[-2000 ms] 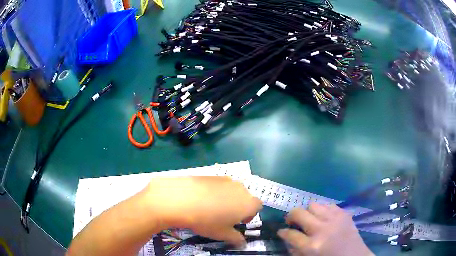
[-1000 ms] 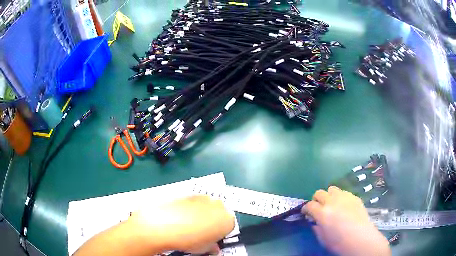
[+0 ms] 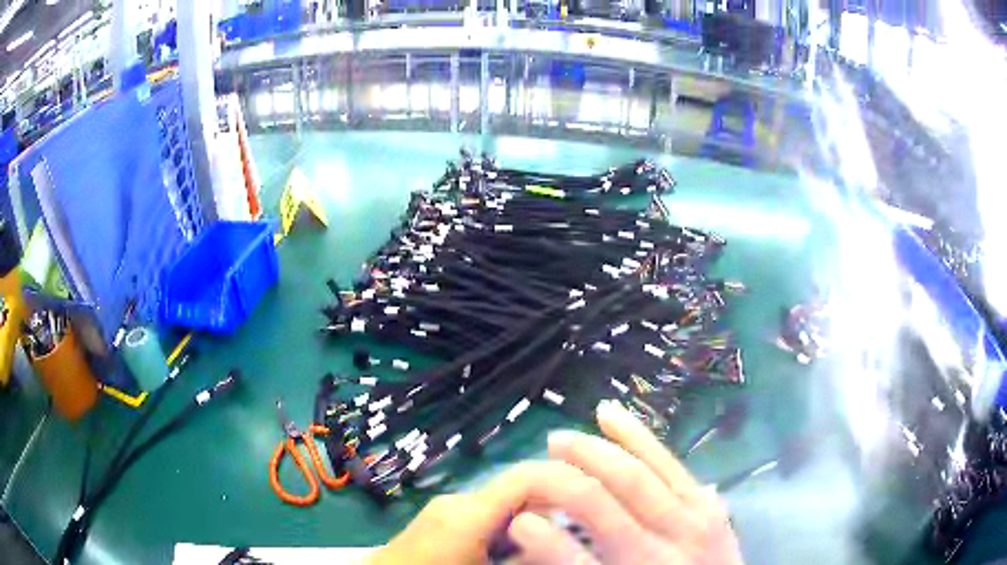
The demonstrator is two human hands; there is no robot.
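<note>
My left hand (image 3: 469,524) and my right hand (image 3: 652,513) are together at the bottom centre, fingers overlapping and curled around a dark wire harness (image 3: 565,530), which they mostly hide. Thin dark ends with a white marker label (image 3: 751,475) show blurred just right of my right hand. The large black harness pile (image 3: 497,298), with white labels and coloured wire tips, lies beyond my hands. A white check sheet (image 3: 287,555) shows only its top strip at the bottom edge. The ruler is not visible.
Orange-handled scissors (image 3: 296,469) lie left of the pile. A branched black cable (image 3: 138,450), blue bin (image 3: 221,276), pen holder (image 3: 64,373), teal cylinder (image 3: 145,355) and yellow sign (image 3: 300,202) stand or lie left. More harnesses (image 3: 804,331) lie right, partly under glare.
The view has tilted up, showing the hall behind and less of the sheet. My hands, apart before along the harness by the ruler, are now together and raised toward the pile's near side.
</note>
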